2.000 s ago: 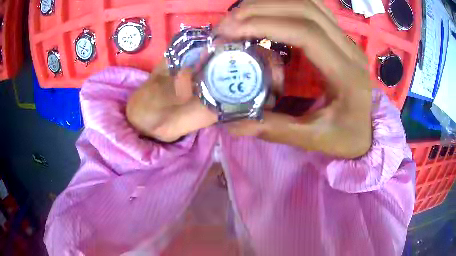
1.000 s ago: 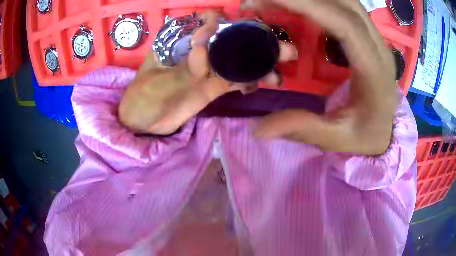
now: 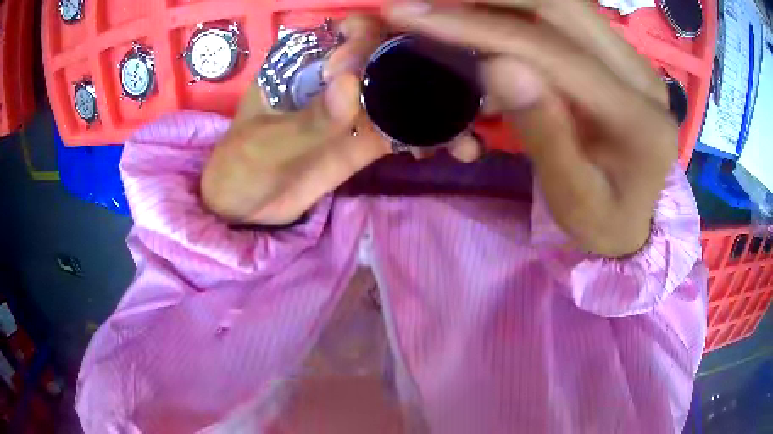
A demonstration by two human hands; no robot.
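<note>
My left hand [image 3: 339,127] holds a watch head [image 3: 421,91] with its glossy black face turned up, fingertips under its lower rim. The same hand also holds stacked watch heads [image 3: 294,72], their shiny ribbed sides showing at the left. My right hand [image 3: 559,93] is blurred and bent over from the right. Its fingertips are at the upper right rim of the black face; whether they grip it cannot be told.
An orange-red compartment tray [image 3: 174,52] lies behind the hands. At its left, pockets hold watch heads [image 3: 212,53] with pale backs up; at its right are black-faced ones [image 3: 681,15]. Papers [image 3: 723,93] lie at the right, beside another red tray [image 3: 739,284].
The front watch head showed its pale CE-marked back and now shows its black face. My right hand moved off to the right, then came back to the rim.
</note>
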